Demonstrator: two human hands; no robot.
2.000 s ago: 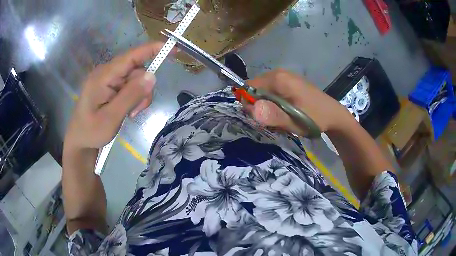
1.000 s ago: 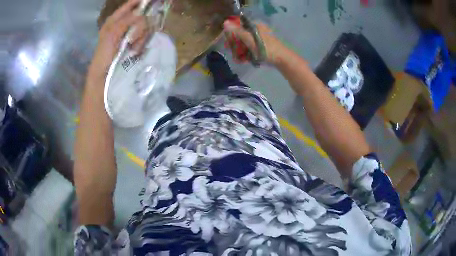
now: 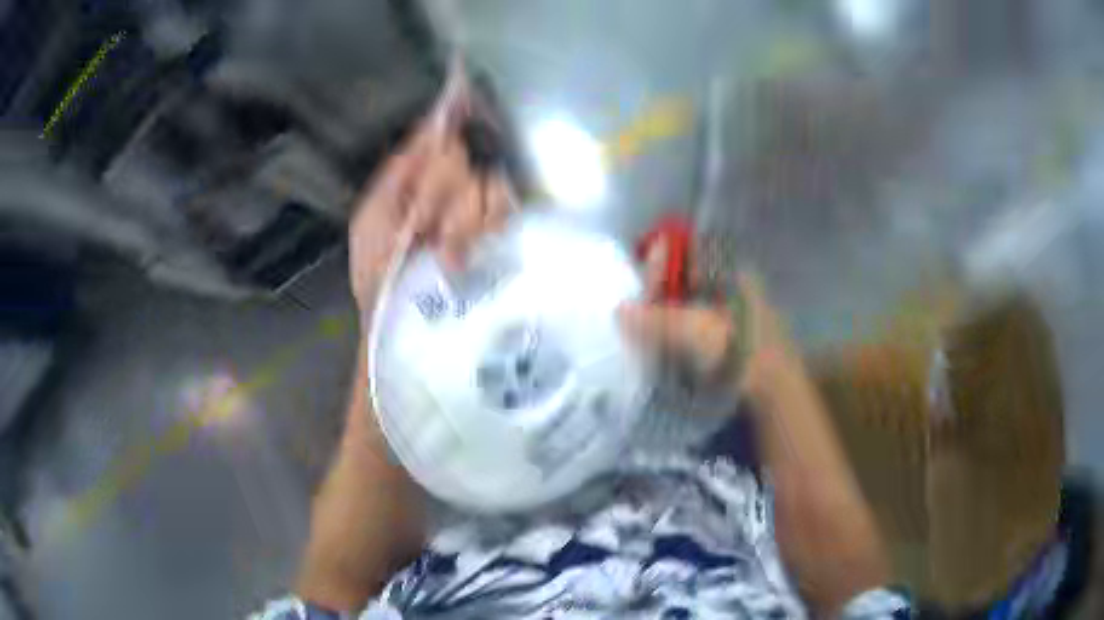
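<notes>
A white component reel (image 3: 484, 424) with a hub hole and printed labels hangs in front of me, its face towards the camera. My left hand (image 3: 430, 200) grips the reel at its upper left edge. A thin pale strip of carrier tape (image 3: 454, 79) rises from that hand. My right hand (image 3: 696, 327) is beside the reel's right edge and holds the scissors (image 3: 670, 257) by the red handle loop. The blades point up and are blurred. Whether the right fingers also touch the reel is unclear.
The frame is strongly blurred. A brown cardboard box (image 3: 993, 448) stands on the floor at the right. Dark machine or cart parts (image 3: 218, 158) are at the upper left. Yellow floor lines (image 3: 182, 436) cross the grey floor at the left and top middle.
The view has turned; the black tray and blue bin are gone from sight. The left hand and reel have moved right and nearer the body. The scissors are now close beside the reel.
</notes>
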